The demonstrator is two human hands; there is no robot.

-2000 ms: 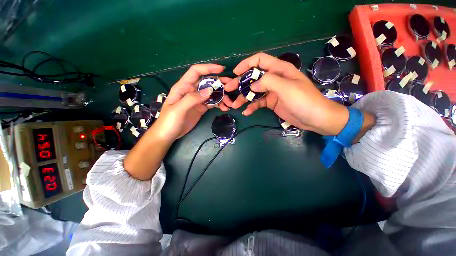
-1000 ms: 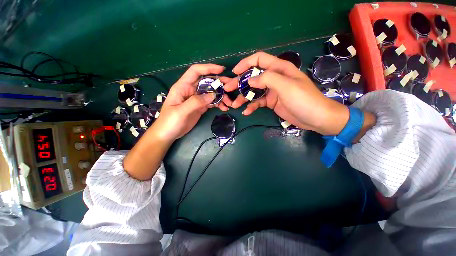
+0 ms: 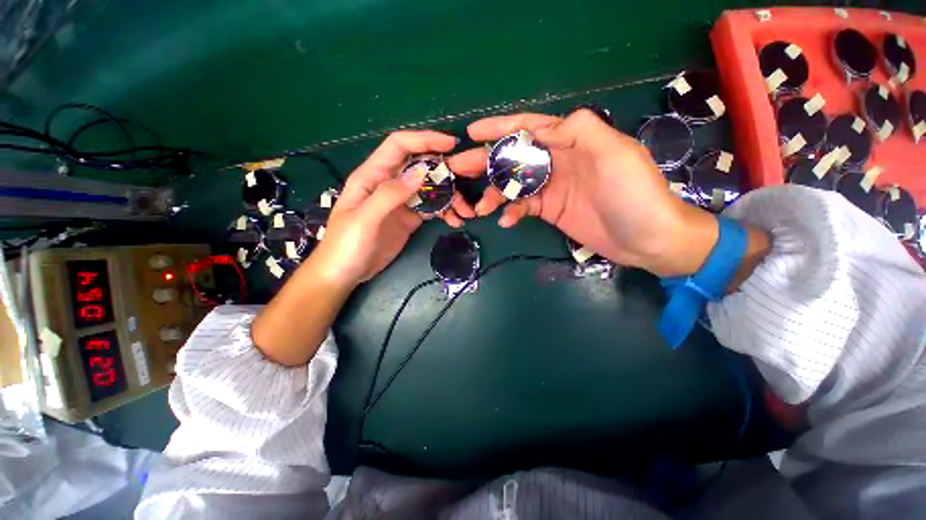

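My left hand (image 3: pixel 381 208) grips a round display module (image 3: pixel 434 189) with small coloured marks on its face and a cream tape tab. My right hand (image 3: pixel 609 193) holds another round display module (image 3: pixel 519 168) by its rim, its face bright with glare and tape tabs at top and bottom. The two modules are side by side, a little apart. Below them a dark disc (image 3: pixel 455 256) lies on the mat beside a thin black cable (image 3: pixel 398 340). A small silvery piece (image 3: pixel 592 268) lies at the cable's right end.
An orange-red tray (image 3: pixel 739 96) of taped discs stands at right, with loose discs (image 3: pixel 665 140) beside it. More taped discs (image 3: pixel 285 236) lie left of my left hand. A beige power supply (image 3: pixel 132 325) with red digits stands at far left. Black cables (image 3: pixel 102 152) tangle at upper left.
The right module's face has turned from dark with a blue tint to bright and reflective, and my right thumb has moved off it. The left module's face shows coloured marks.
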